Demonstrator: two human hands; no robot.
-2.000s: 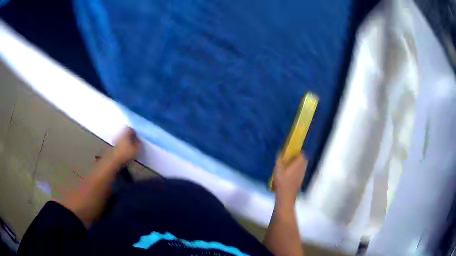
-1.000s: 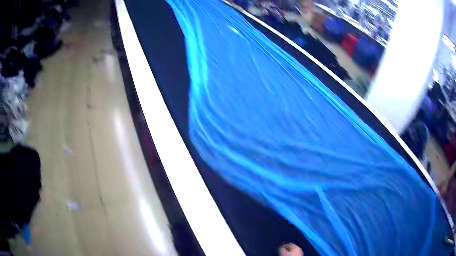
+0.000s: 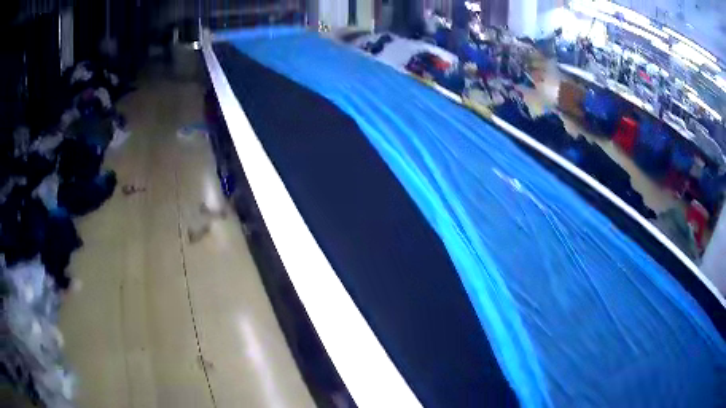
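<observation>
A long black or navy fabric ply [image 3: 350,199] lies flat along the table. A thin, see-through bright blue layer [image 3: 509,207] lies over its right and far parts, with lengthwise ripples. The blue layer's near-left edge is bunched into a brighter curved band, leaving dark cloth bare on the left. The white table margin [image 3: 279,215] runs along the left side. Neither of my hands is in view.
Pale tiled floor [image 3: 159,279] runs along the table's left side, with small scraps on it. Heaps of dark and white fabric scraps [image 3: 40,319] line the far left. Dark fabric heaps [image 3: 589,155] and red and blue items stand beyond the table's right edge.
The view has swung from the near table end to along its length. The yellow bar and both hands seen two seconds ago are out of view. More bare dark cloth shows on the left.
</observation>
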